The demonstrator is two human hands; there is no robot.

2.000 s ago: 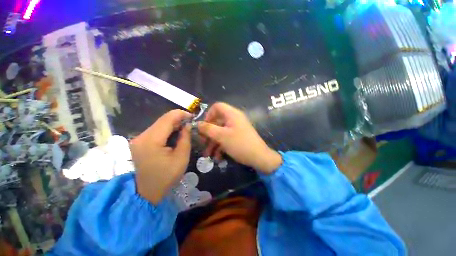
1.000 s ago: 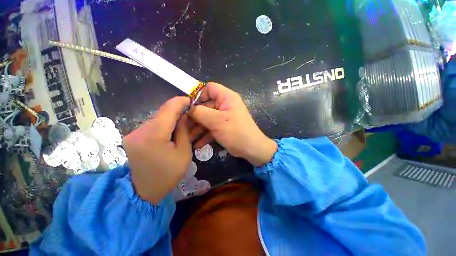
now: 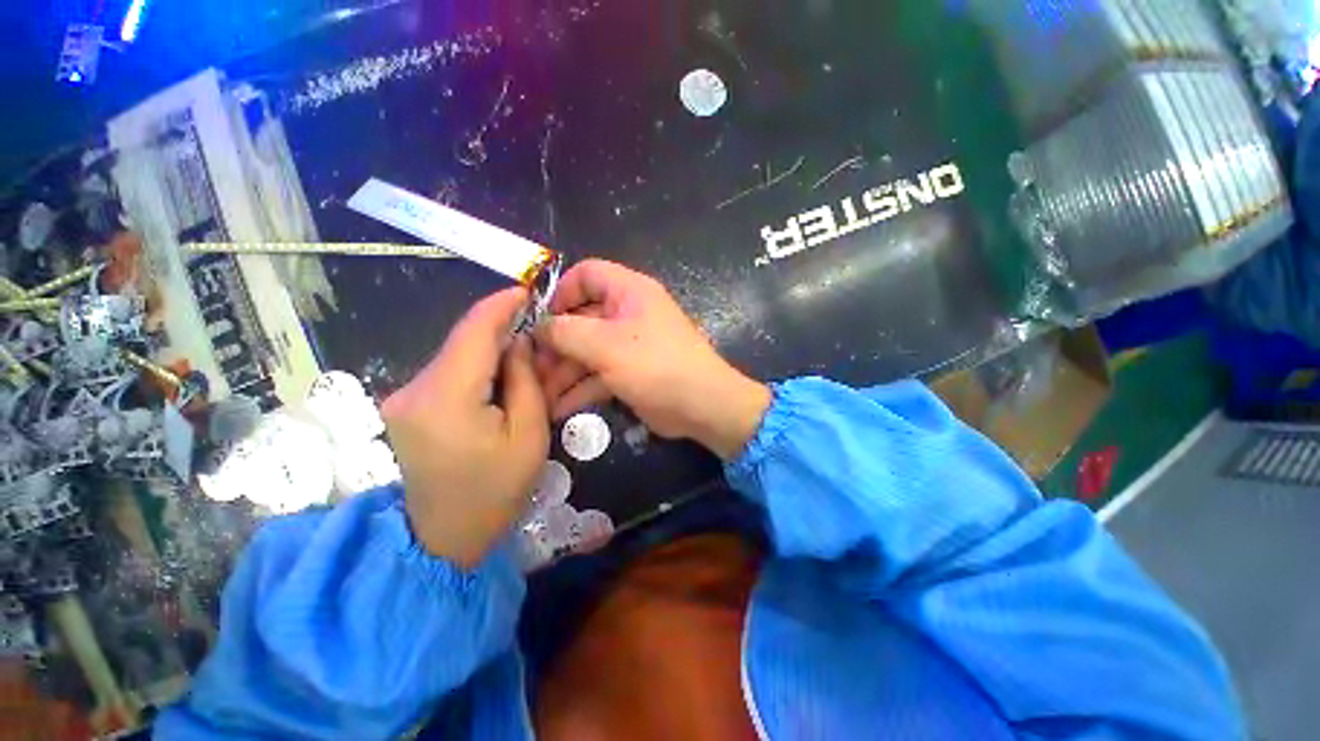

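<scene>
A silver-white battery cell [image 3: 446, 229] lies over the black mat, pointing up and left from my fingertips, its yellow-taped end close to them. A thin cream LED strip [image 3: 319, 249] reaches left from behind the cell; its near end is hidden. My left hand [image 3: 471, 420] and my right hand [image 3: 630, 348] meet at the cell's yellow end. Their fingertips pinch fine silvery wires [image 3: 539, 300] there. Which fingers hold which part, and any control board between them, cannot be made out.
White discs [image 3: 297, 449] are heaped left of my left hand, with more by my lap and one farther up the mat [image 3: 704, 93]. Strips with boards [image 3: 87, 420] pile at the far left. A battery tray [image 3: 1144, 181] is at right, above a brown box [image 3: 1035, 405].
The view has shifted. The cell now lies flatter, and the strip has swung to nearly level, with a wider angle between them. Both hands still meet at the wires.
</scene>
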